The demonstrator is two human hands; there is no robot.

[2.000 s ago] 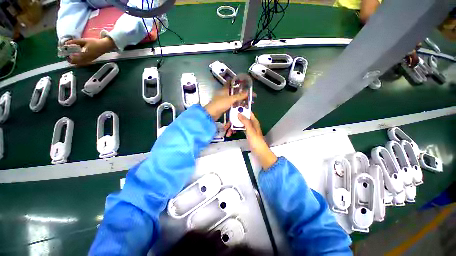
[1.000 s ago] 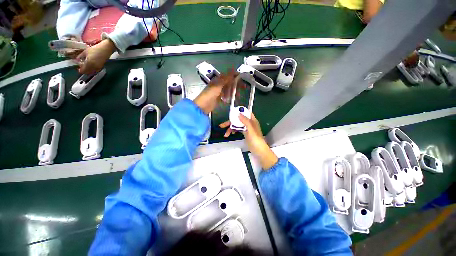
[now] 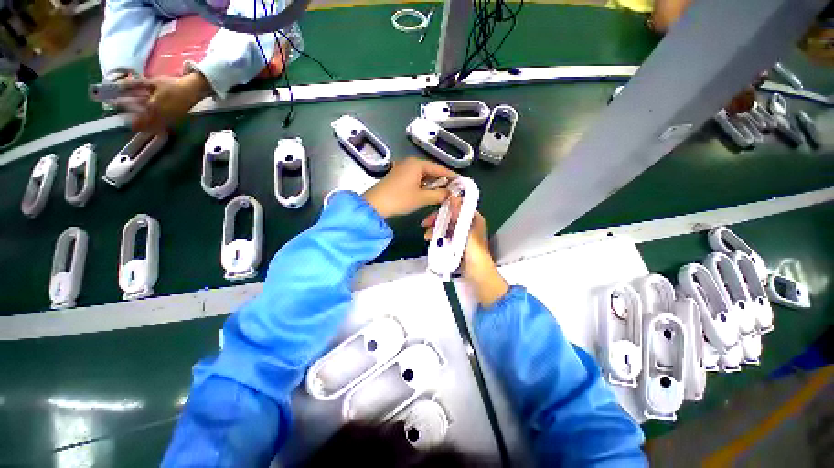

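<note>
A white oval plastic housing (image 3: 443, 249) is held upright above the belt's near rail, its round end with a black dot low and its slot end up. My right hand (image 3: 475, 247) holds it from behind and the right side, its fingers partly hidden by the housing. My left hand (image 3: 410, 187) is at the slot's upper left edge, thumb and fingertips pinched together there. Whether a small part sits between these fingertips cannot be told.
Several housings (image 3: 242, 238) lie spaced on the green belt. Three lie on the left white sheet (image 3: 366, 302). Tight rows of housings (image 3: 665, 366) stand on the right. A slanting grey post (image 3: 631, 128) crosses the belt. Another person's hand (image 3: 169, 101) is across the belt.
The belt housings have shifted left. My left hand has come back from over the belt to the held housing's upper end. The held housing has turned and come slightly lower.
</note>
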